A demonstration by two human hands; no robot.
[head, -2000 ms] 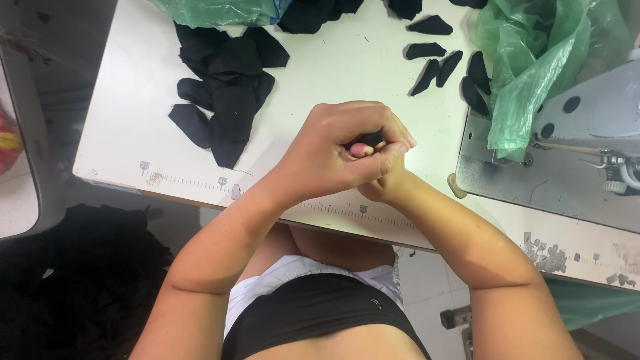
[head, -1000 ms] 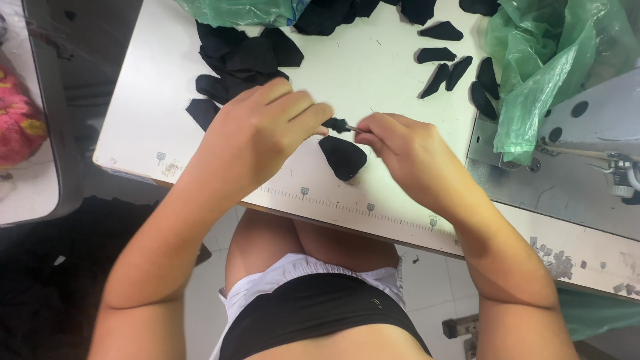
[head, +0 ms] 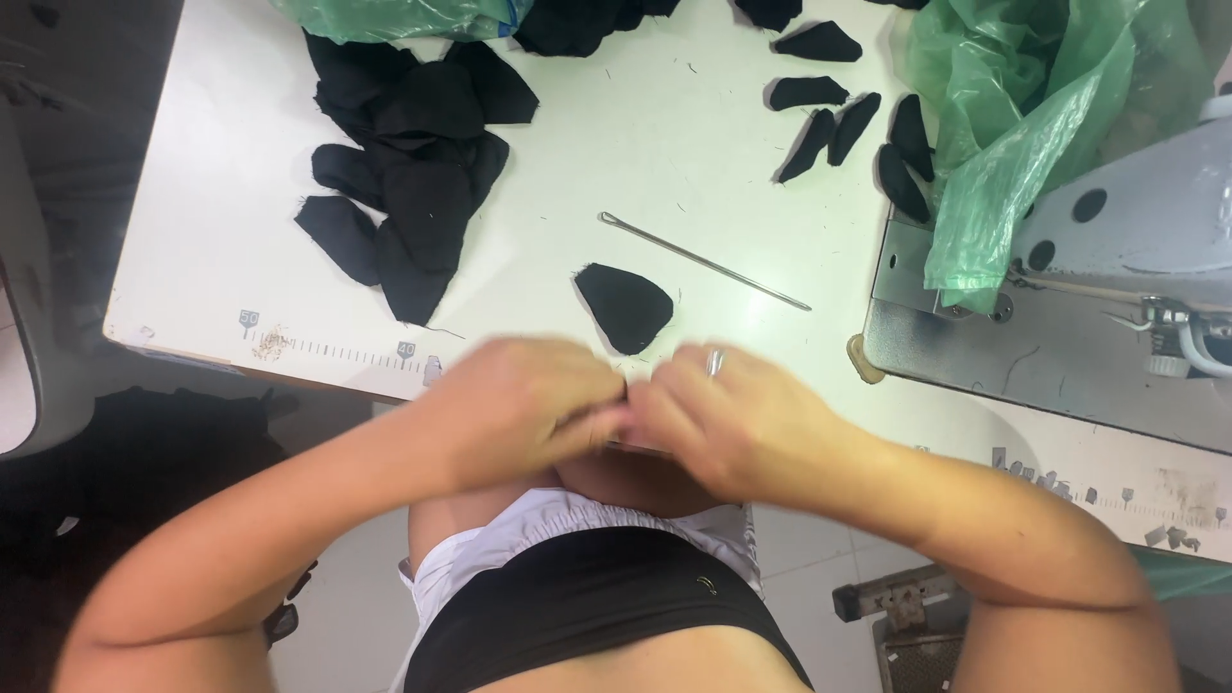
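Note:
My left hand (head: 529, 409) and my right hand (head: 717, 414) meet at the table's front edge, fingers curled and fingertips together. Both are a little blurred, and whatever may lie between the fingertips is hidden. A silver ring is on my right hand. Just beyond the hands a black fabric piece (head: 628, 308) lies flat on the white table. Behind it rests a thin metal rod with a looped end (head: 707, 262), touched by neither hand. A heap of black fabric pieces (head: 423, 154) lies at the left, and several small narrow black pieces (head: 807, 91) lie at the upper right.
A sewing machine (head: 1136, 212) stands at the right on its metal bed plate (head: 1049, 375), partly covered by a green plastic bag (head: 1001, 183). Another green bag (head: 395, 14) is at the top left. A printed ruler scale (head: 337, 348) runs along the table's front edge.
The metal rod, between my hands one second ago, now lies on the table. Both hands have come back toward my body and together at the front edge.

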